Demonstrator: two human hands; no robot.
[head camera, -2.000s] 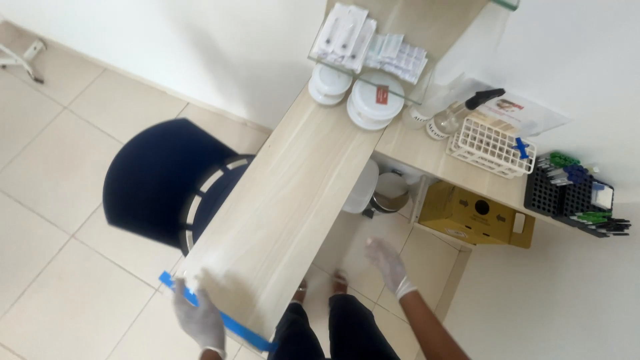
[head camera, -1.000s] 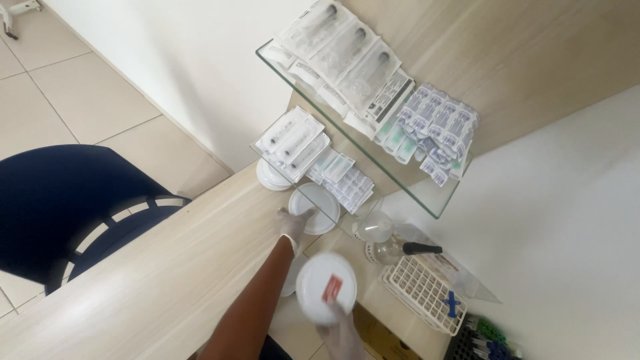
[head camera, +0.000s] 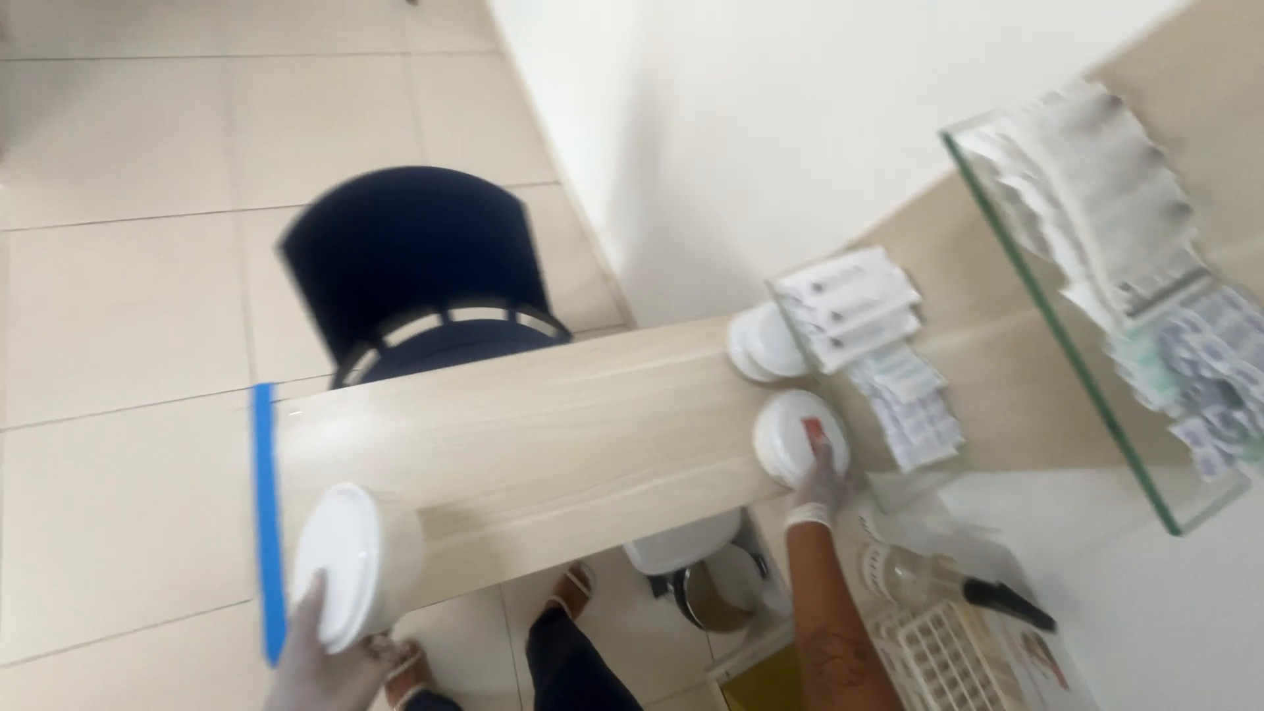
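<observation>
My gloved left hand (head camera: 321, 657) grips a round white lidded tub (head camera: 346, 563), tilted above the near-left end of the wooden desk (head camera: 553, 444). At the desk's right end, my gloved right hand (head camera: 822, 486) rests on another white tub (head camera: 790, 439) that has a red label on its lid; its fingers lie at the lid's edge, and whether they grip it I cannot tell. Behind that tub stand more white round tubs (head camera: 765, 344), partly under a glass shelf. A strip of blue tape (head camera: 267, 523) runs along the desk's left edge.
Wrapped syringes (head camera: 849, 306) and small packets (head camera: 908, 405) lie on the lower glass shelf; more syringe packs (head camera: 1106, 197) lie on the upper one (head camera: 1066, 346). At lower right are a bottle with a black top (head camera: 918, 578) and a white tube rack (head camera: 948, 662). A dark blue chair (head camera: 425, 267) stands behind the desk.
One white tub, earlier among the others at the shelf end, is now in my left hand at the desk's left end. The view has swung widely.
</observation>
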